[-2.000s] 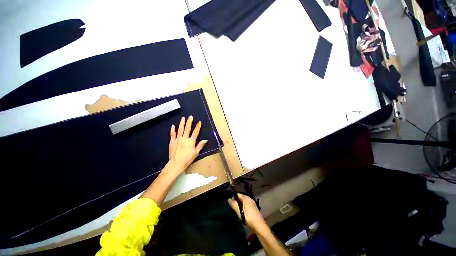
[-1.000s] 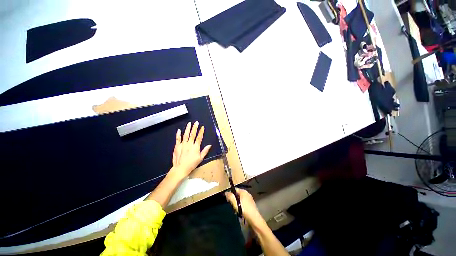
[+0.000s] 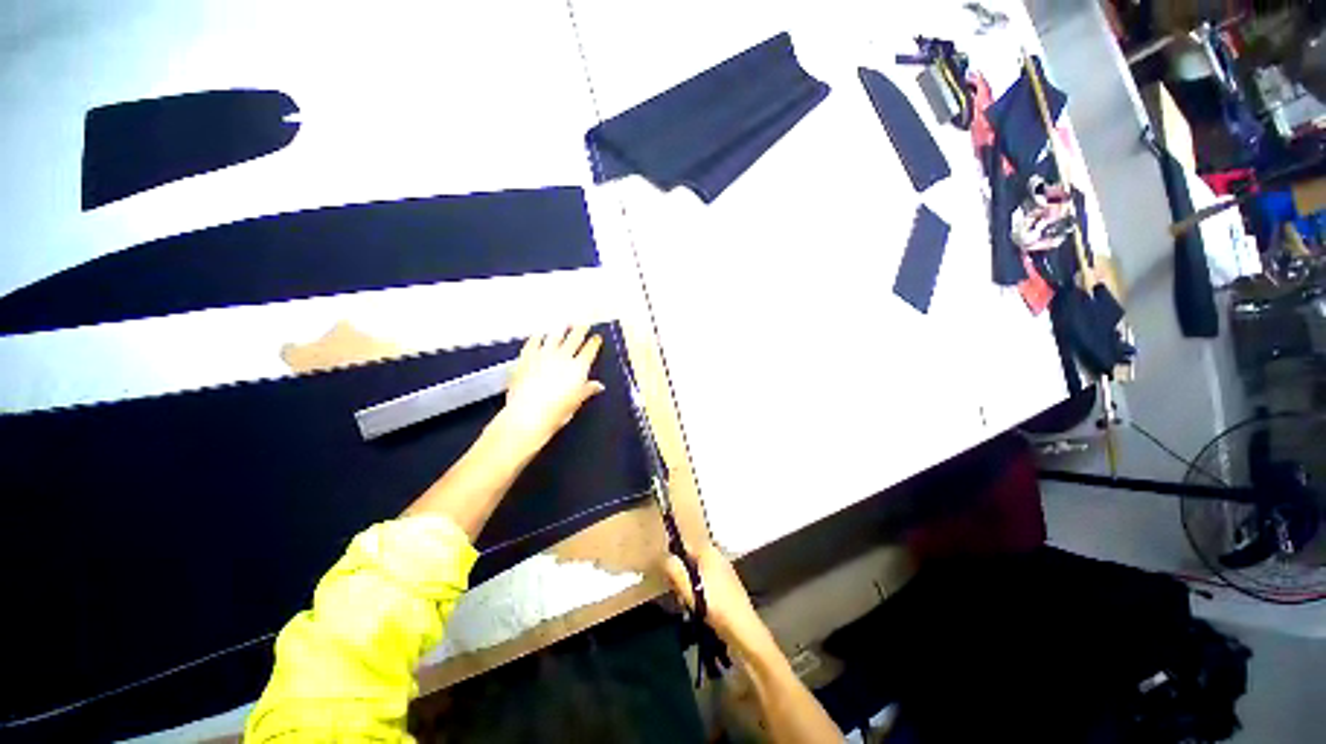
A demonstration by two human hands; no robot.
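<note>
The large dark trouser panel (image 3: 218, 494) lies on the white table, with a thin chalk line near its lower edge. My left hand (image 3: 553, 381) rests flat near the panel's upper right corner, fingers apart, covering the right end of the metal bar (image 3: 436, 401). My right hand (image 3: 708, 581) grips the black handles of the tailor's shears (image 3: 666, 509) at the table's front edge. The blades point away from me along the panel's right edge, by its lower right corner. Whether the blades are open cannot be told.
Beyond the panel lie a long tapered piece (image 3: 364, 255) and a small curved piece (image 3: 182, 143). A folded dark piece (image 3: 713, 116), a rounded piece (image 3: 905, 131) and a rectangular piece (image 3: 922, 259) lie farther right. The scrap pile (image 3: 1040, 218) bears a wooden ruler. A fan (image 3: 1265, 502) stands right.
My left hand has moved up the panel to its upper corner and now overlaps the metal bar. My right hand stays with the shears at the panel's right edge. The view has shifted slightly.
</note>
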